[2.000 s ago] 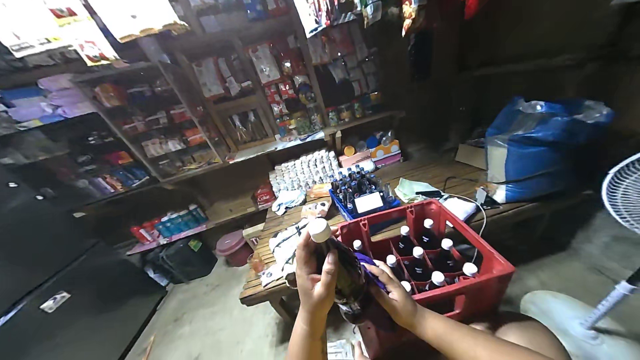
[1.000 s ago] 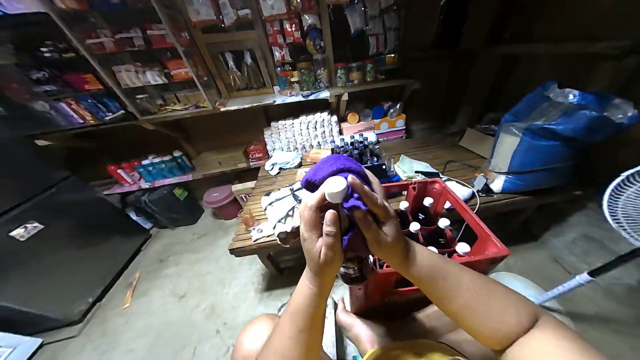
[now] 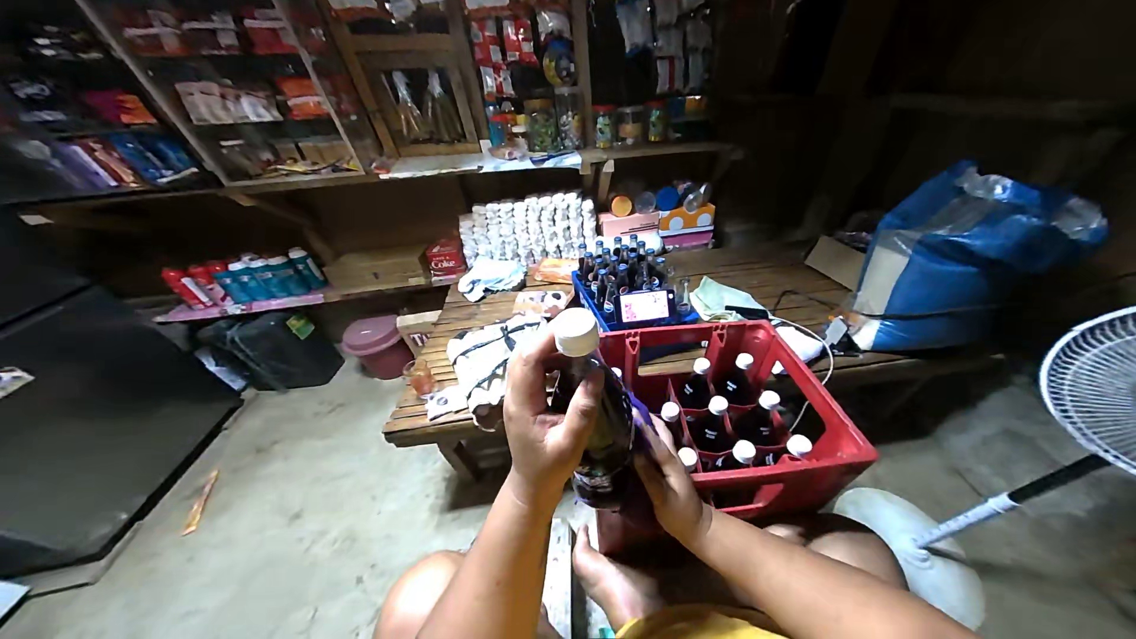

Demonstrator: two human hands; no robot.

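A dark soda bottle with a white cap (image 3: 603, 444) is held tilted in front of me. My left hand (image 3: 552, 413) grips its neck just below the cap. Against the bottle's right side my right hand (image 3: 664, 479) presses a purple cloth (image 3: 642, 414), mostly hidden by the fingers. Right beside the hands stands a red plastic crate (image 3: 821, 408) with several white-capped dark bottles (image 3: 717, 426) upright in its compartments.
Behind the crate, a wooden slatted table (image 3: 413, 417) bears a blue crate (image 3: 586, 297) of small bottles, a phone (image 3: 645, 306) and folded cloth (image 3: 497, 351). A white fan (image 3: 1096, 390) stands at right, near a large blue bag (image 3: 941, 266). A pink bucket (image 3: 377, 346) sits at left.
A second ago the purple cloth covered the area around the bottle's cap; now it is lower, at the bottle's right side. My right hand has moved down from the cap.
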